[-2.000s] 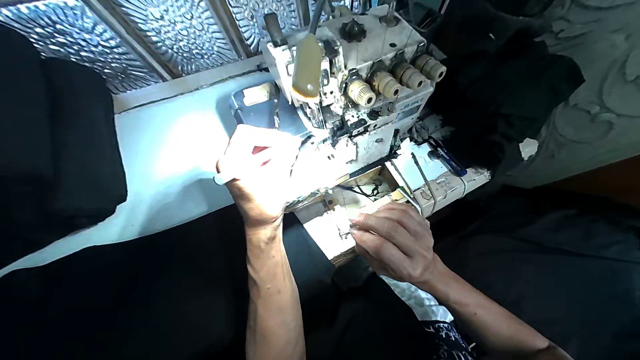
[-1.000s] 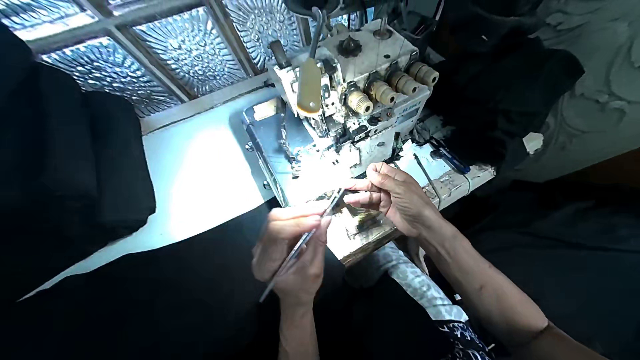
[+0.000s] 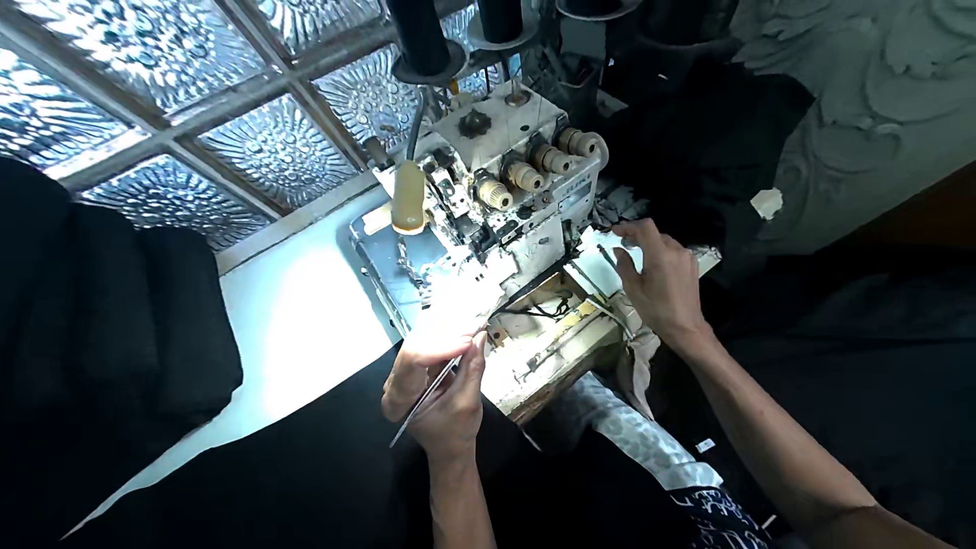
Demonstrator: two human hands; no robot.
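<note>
A white overlock sewing machine (image 3: 518,168) with several tension dials (image 3: 524,175) stands on the table. My left hand (image 3: 446,389) grips a thin metal tool, probably tweezers (image 3: 422,404), just in front of the machine's brightly lit needle area. What the tool's upper end touches is lost in the glare. My right hand (image 3: 659,278), thumb and fingers apart, is over the tools and pale sheet at the machine's right side. A slim dark tool (image 3: 608,258) lies close to its fingers; contact is unclear. Below the machine, an opening in the table shows black wires (image 3: 560,307).
Black fabric (image 3: 114,305) is piled at the left, and more black cloth (image 3: 709,145) lies behind at the right. Thread cones (image 3: 419,38) rise above the machine. A patterned glass window (image 3: 274,145) borders the table (image 3: 297,320). A light-coloured fabric roll or sleeve (image 3: 633,427) hangs below.
My right hand has moved away from my left hand, to the right side of the machine, and its fingers have spread. My left hand still holds the thin tool. The view has shifted.
</note>
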